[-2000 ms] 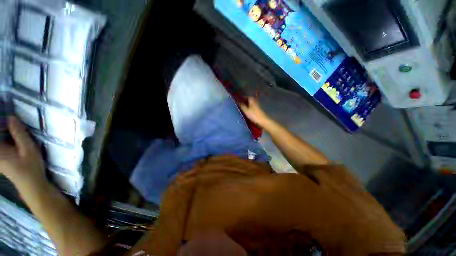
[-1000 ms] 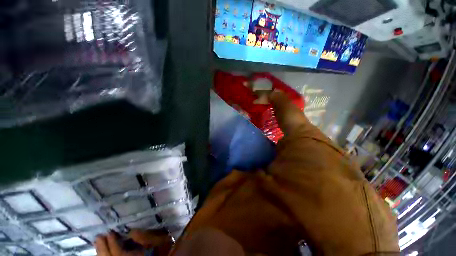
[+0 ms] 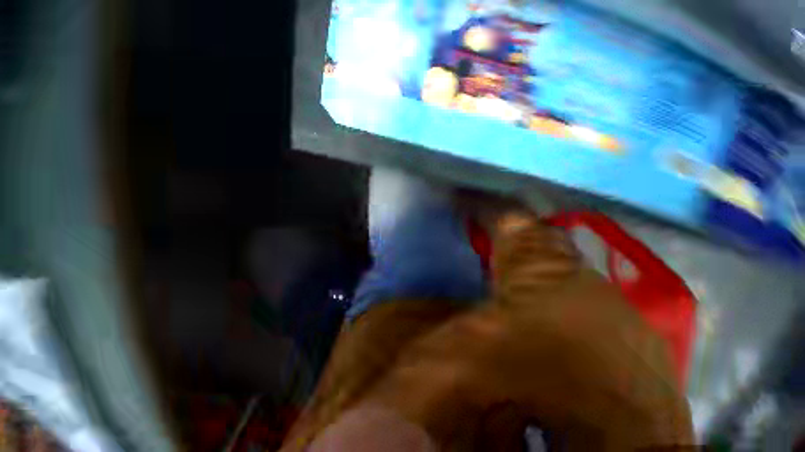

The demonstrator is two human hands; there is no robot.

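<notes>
The picture is strongly blurred. A bright red plastic bag (image 3: 662, 291) lies right of my lap, beside my brown sleeve. My right arm reaches forward to it. My right hand (image 3: 519, 222) is only a blurred patch at the sleeve's end, under the blue panel's edge; its fingers and anything in them cannot be made out. My left hand is out of the picture. A whitish translucent sheet, perhaps a housing tray (image 3: 35, 353), is cut off at the left edge.
A bright blue panel with cartoon print (image 3: 574, 106) spans the top right, with a grey edge below it. A grey-green bench edge (image 3: 79, 221) runs down the left side. My blue-clad leg (image 3: 424, 252) is between them, beside a dark gap. A grey surface lies at right.
The view has swung and moved closer to the blue panel. The left hand and most of the tray have left the picture. The red bag now shows right of the sleeve.
</notes>
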